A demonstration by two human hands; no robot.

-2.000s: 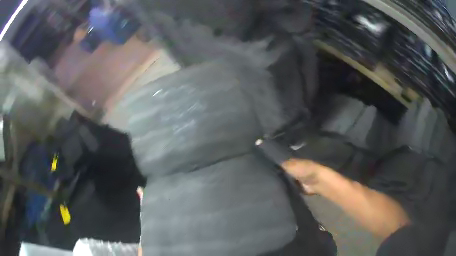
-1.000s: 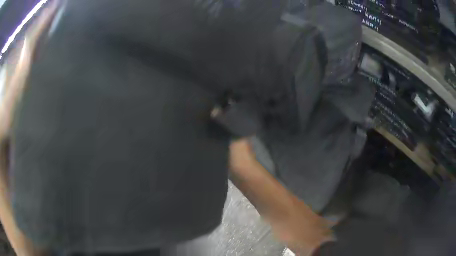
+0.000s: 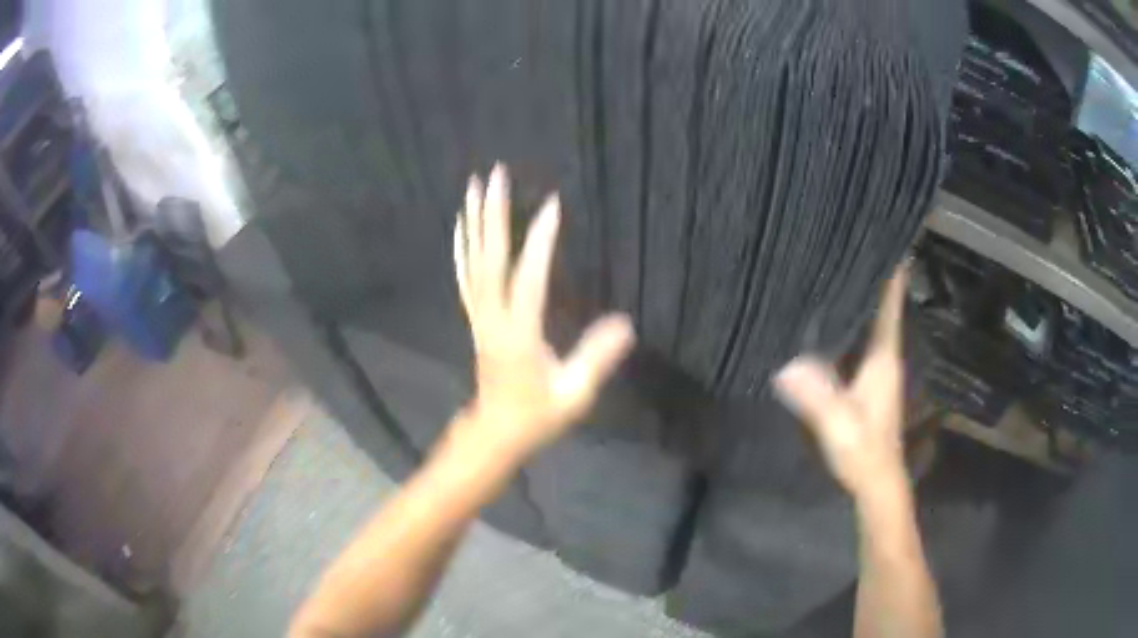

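Note:
A tall stack of dark grey cut pieces (image 3: 649,162) fills the upper middle, its many layered edges facing me. My left hand (image 3: 518,318) is open, fingers spread, against or just in front of the stack's left part. My right hand (image 3: 861,386) is open at the stack's lower right edge, thumb apart from the fingers. Whether either palm touches the stack cannot be told. Below the stack are more dark grey bundles (image 3: 612,505), one with a black band at its side.
Racks of dark dies or stock (image 3: 998,137) with pale shelf edges stand at the right. A blue object (image 3: 131,293) stands at the far left on a reddish floor (image 3: 187,436). Speckled grey floor (image 3: 300,523) shows at the lower left.
The bundle earlier held by my right hand is no longer in my hands. The view has moved to the tall stack, and both hands are now raised and open before it.

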